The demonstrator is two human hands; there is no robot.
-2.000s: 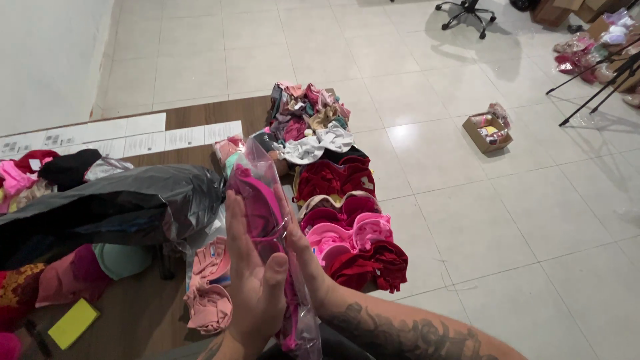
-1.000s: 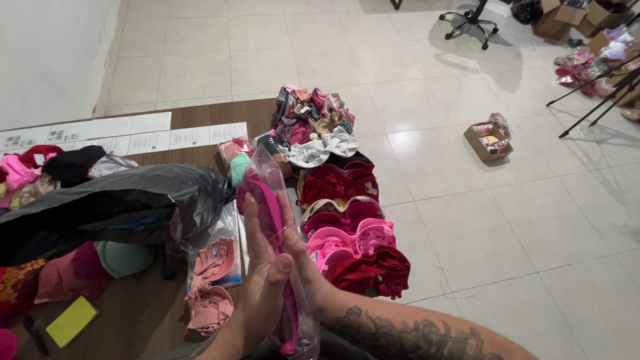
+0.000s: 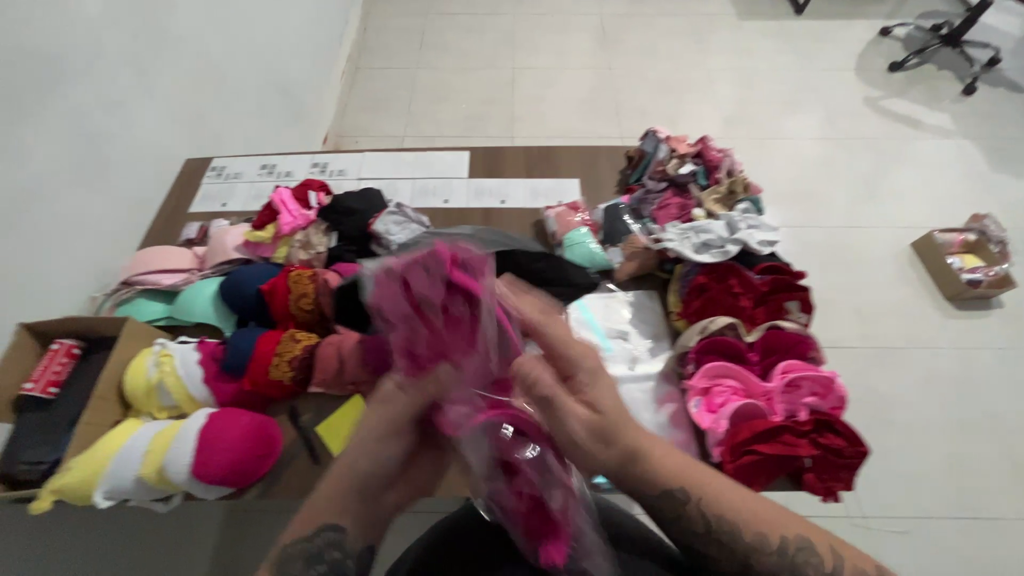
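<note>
A clear plastic bag with magenta bras (image 3: 524, 468) inside is held up in front of my body, over the near edge of the table. My left hand (image 3: 412, 424) grips it from the left at mid-height, its fingertips partly hidden behind the plastic. On the other side my right hand (image 3: 568, 380) lies against the bag, fingers extended and somewhat blurred; whether they grip it is unclear. Behind the bag lies a dark plastic bag (image 3: 544, 274), partly covered. White plastic packaging (image 3: 632, 336) rests to the right of my right hand.
Rows of padded bras (image 3: 236, 448) fill the table's left side beside an open cardboard box (image 3: 132, 360). More bras (image 3: 768, 392) and a garment heap (image 3: 688, 180) line the right. Printed sheets (image 3: 384, 192) lie at the back. A small box (image 3: 960, 264) and a wheeled chair (image 3: 952, 36) stand on the floor.
The view has swung left. My palms were pressed on both sides of the magenta bag; now the bag is tilted across and my hands are farther apart. The pink bra beside them is no longer seen.
</note>
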